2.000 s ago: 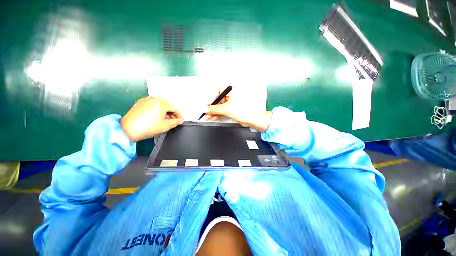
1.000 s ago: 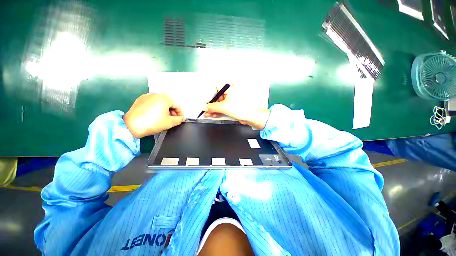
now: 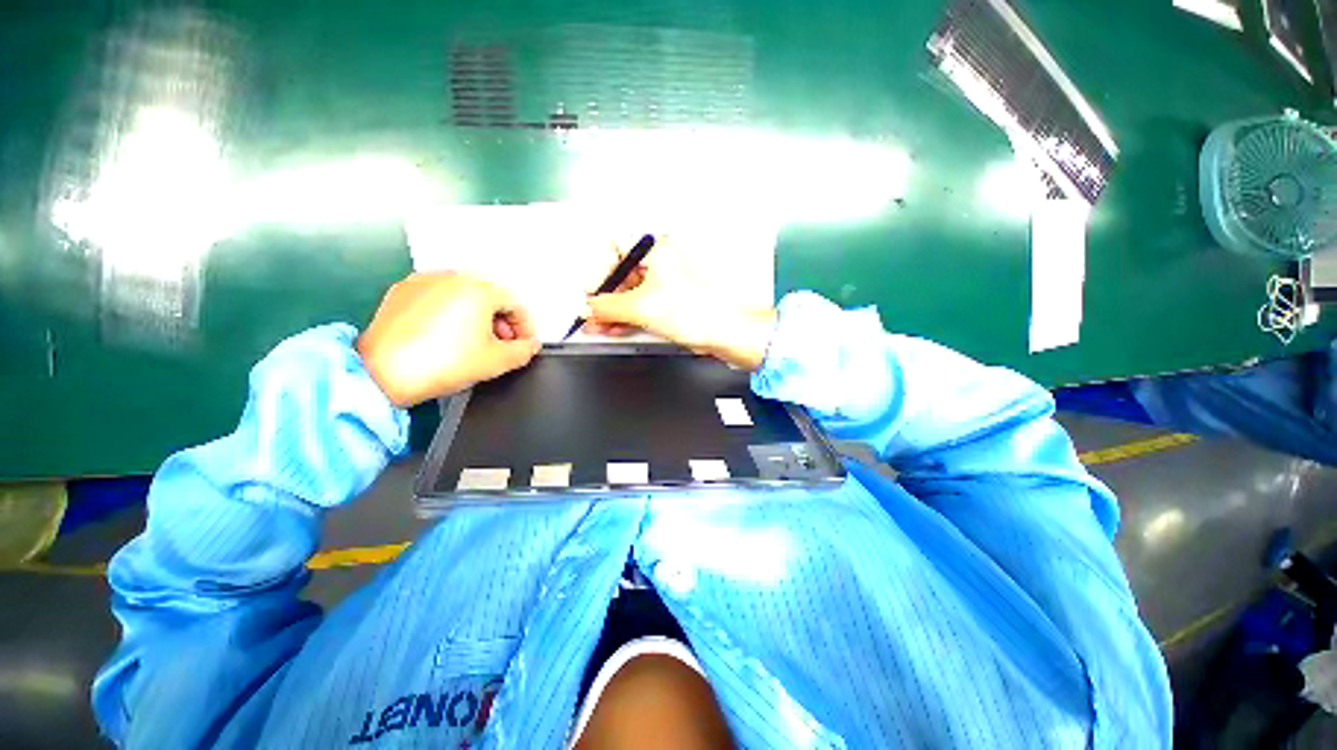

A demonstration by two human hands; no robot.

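Note:
The dark-grey rear cover (image 3: 587,410) lies with its inner face up, its near edge against my smock and its far edge on the white backing sheet (image 3: 733,264). White pads (image 3: 628,473) line its near edge, and one sits apart at the right. My right hand (image 3: 653,309) holds the black tweezers (image 3: 628,264) like a pen, tip down by the cover's far edge. My left hand (image 3: 447,337) is at the far left corner, thumb and fingertips pinched together at the edge. Whether a small piece is between them cannot be told.
A small-part sheet (image 3: 484,85) lies flat on the green bench mat (image 3: 851,73). Striped part sheets (image 3: 1026,95) and a white strip (image 3: 1057,276) lie at the right. A teal fan (image 3: 1273,186) and white cable (image 3: 1280,309) are at the far right. A blue sleeve (image 3: 1246,425) shows there.
The tweezers' tip and my right hand have moved slightly left along the cover's far edge, towards my left fingertips. The whole view has shifted a little. My left hand stays at the corner.

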